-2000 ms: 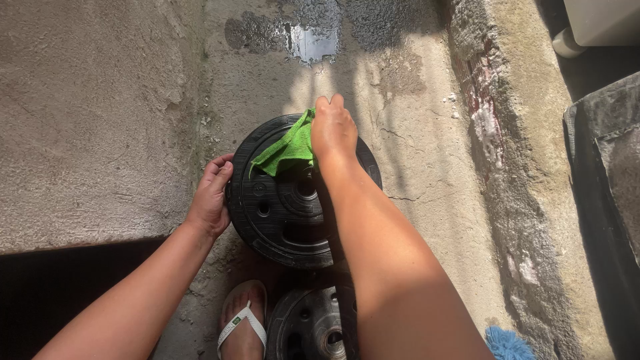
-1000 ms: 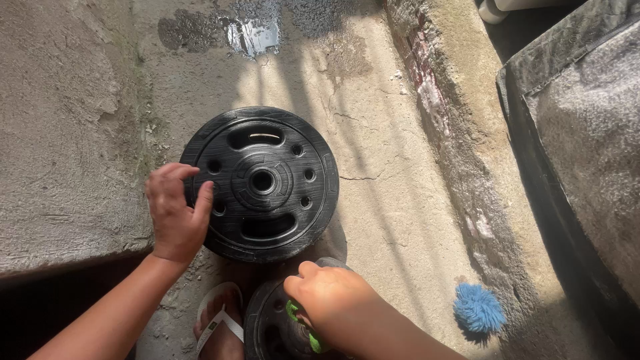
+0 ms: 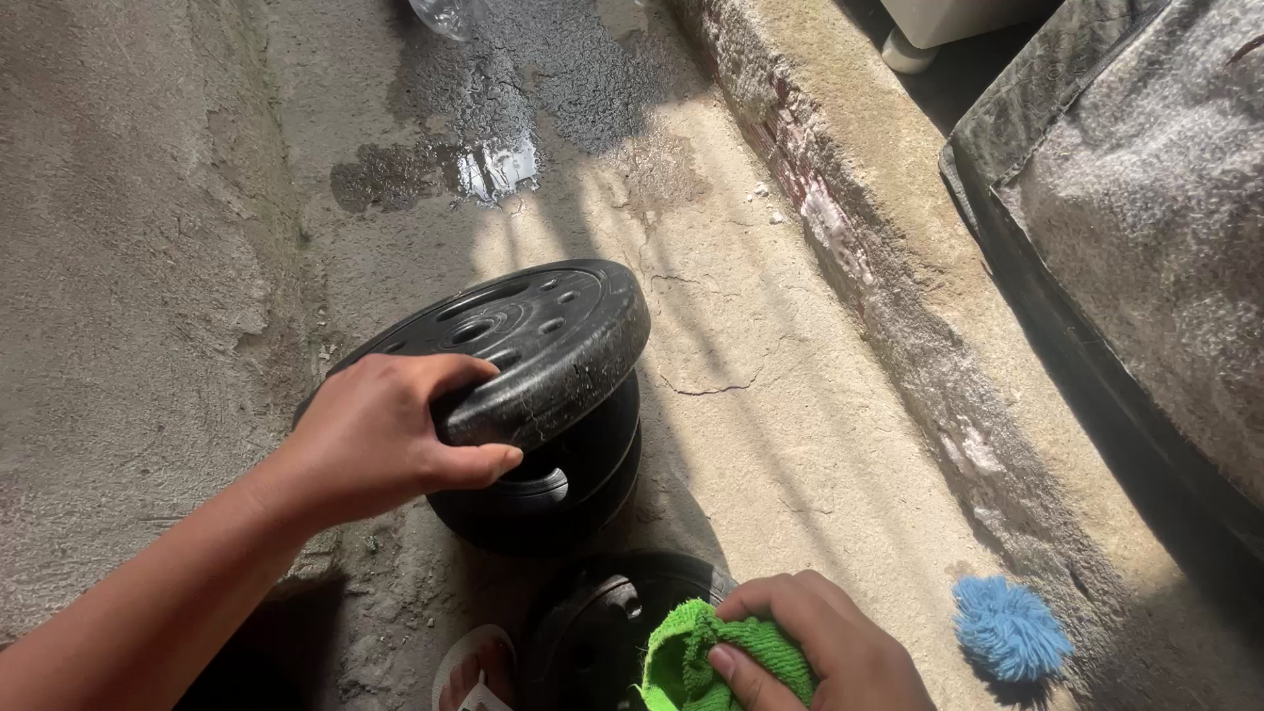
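Observation:
My left hand [image 3: 395,434] grips the near rim of a black weight plate [image 3: 563,395], thumb below the edge and fingers over it. That plate is tilted up off a stack of black weight plates [image 3: 612,464] on the concrete. At the bottom, my right hand [image 3: 829,642] holds a bunched green cloth [image 3: 731,657] above another black weight plate [image 3: 583,612], which the cloth and the hand partly cover. The fingertips of my left hand on the plate's upper side are partly hidden.
A blue fluffy ball [image 3: 1012,629] lies at the lower right beside a rough concrete ledge [image 3: 889,247]. A grey covered object [image 3: 1165,227] stands beyond it. Wet patches [image 3: 494,109] and a clear plastic item [image 3: 444,15] are ahead. A foot in a white flip-flop [image 3: 474,671] is below.
The top plate lay flat on the stack one second ago and is now tilted in my left hand. The green cloth was on that plate two seconds ago and is now low in my right hand.

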